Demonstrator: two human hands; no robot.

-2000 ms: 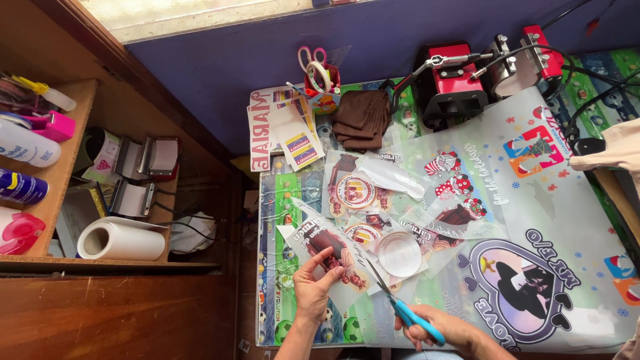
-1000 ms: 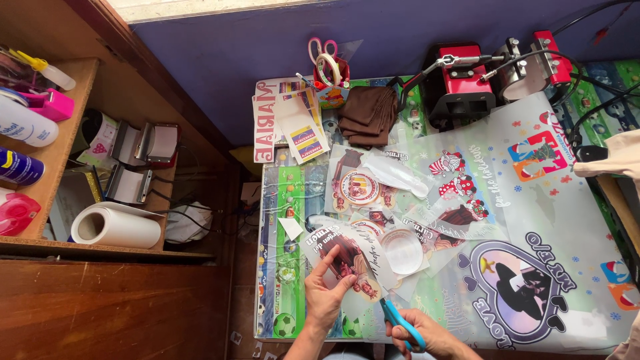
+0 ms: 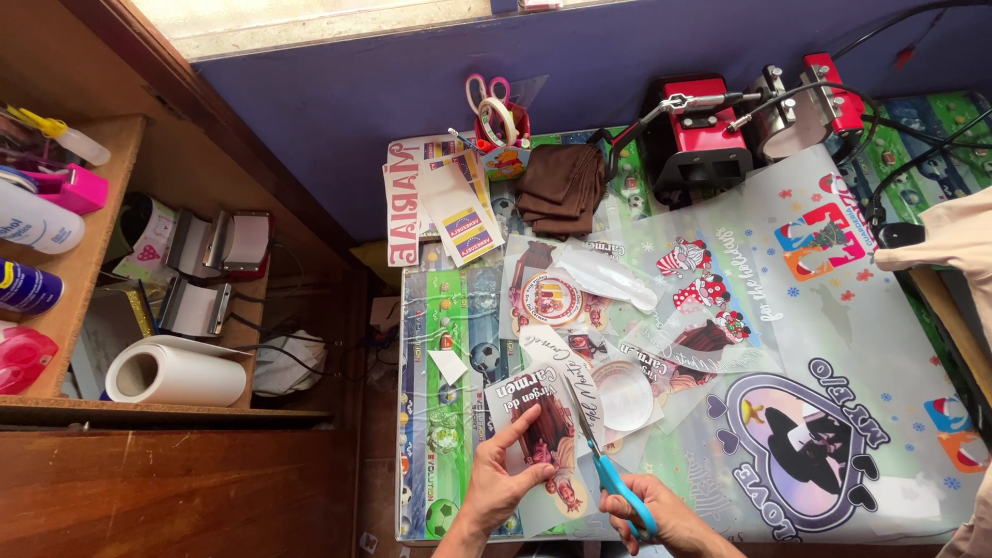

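My left hand [image 3: 504, 473] pinches a printed transfer film sheet [image 3: 535, 403] that bears a brown-robed figure and lettering, at the near edge of the table. In my right hand [image 3: 647, 515] are scissors with turquoise handles [image 3: 620, 484]; their blades point away from me and lie along the film, beside a line of script lettering. Just beyond, a round white film piece [image 3: 622, 395] and other cut printed films [image 3: 546, 291] overlap. A small white scrap [image 3: 447, 366] lies left of the held film.
Behind are a folded brown cloth [image 3: 559, 190], a pen holder [image 3: 505, 159] with pink-handled scissors and tape, and a red heat press [image 3: 701, 139] with cables. A large printed film sheet [image 3: 790, 310] spreads at right. Open shelves [image 3: 101, 232] with a white roll [image 3: 178, 372] stand at left.
The held film and my left hand have turned since two seconds ago, and the lettering now faces another way. The small white scrap, absent from its spot two seconds ago, lies on the table.
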